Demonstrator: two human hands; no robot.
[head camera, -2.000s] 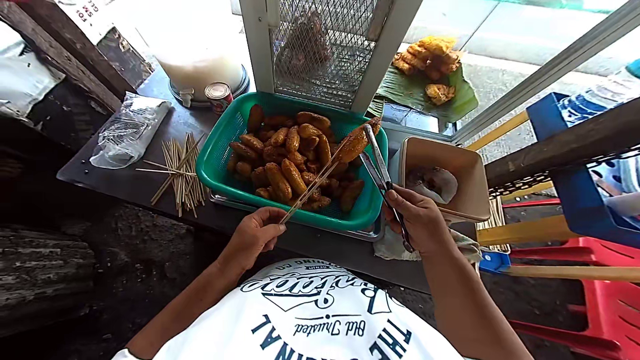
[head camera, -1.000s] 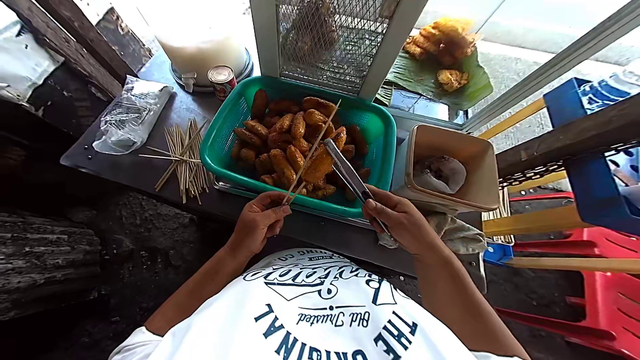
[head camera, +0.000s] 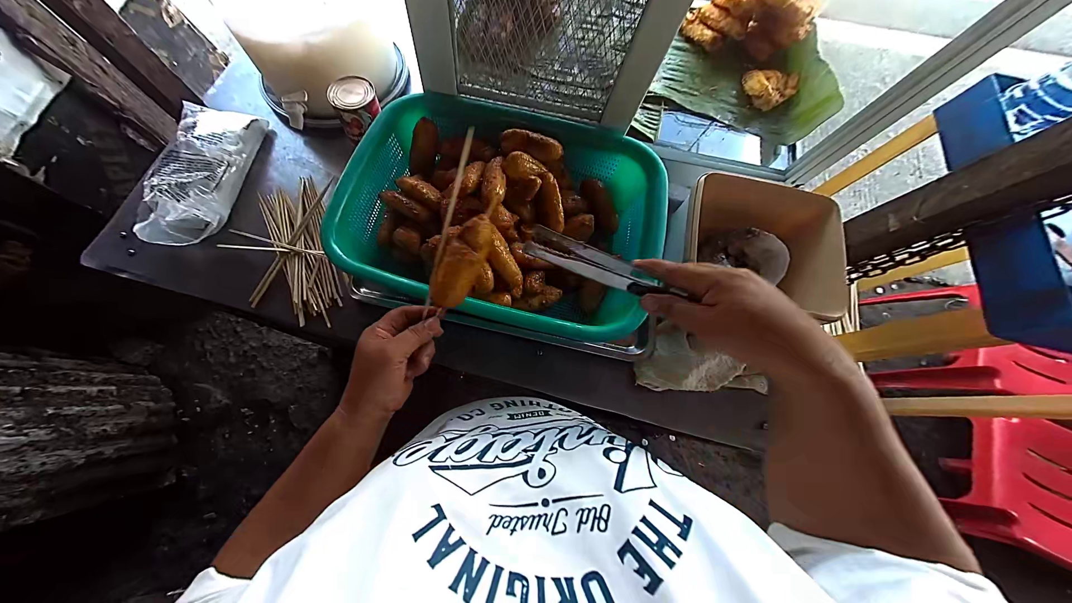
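Observation:
A green plastic basket (head camera: 645, 180) holds many browned, glazed fried bananas (head camera: 494, 188). My left hand (head camera: 394, 352), at the basket's near edge, holds a thin bamboo skewer (head camera: 456, 184) that points up and away. A fried banana piece (head camera: 455, 272) is on the skewer's lower part, just above my fingers. My right hand (head camera: 729, 310) grips metal tongs (head camera: 586, 261) over the basket's right side. The tongs' tips are slightly apart among the bananas, and whether they touch one I cannot tell. Loose bamboo skewers (head camera: 301, 251) lie in a pile left of the basket.
A plastic bag (head camera: 201, 176), a tin can (head camera: 353, 100) and a large pale container (head camera: 318, 50) stand at the left and back left. At right is a tan plastic bin (head camera: 829, 251), with a cloth (head camera: 687, 360) near it. Fried food (head camera: 769, 88) lies on a leaf behind the frame.
The tongs have moved away from the skewer to the right, over the bananas. A banana piece now shows low on the skewer, near my left hand.

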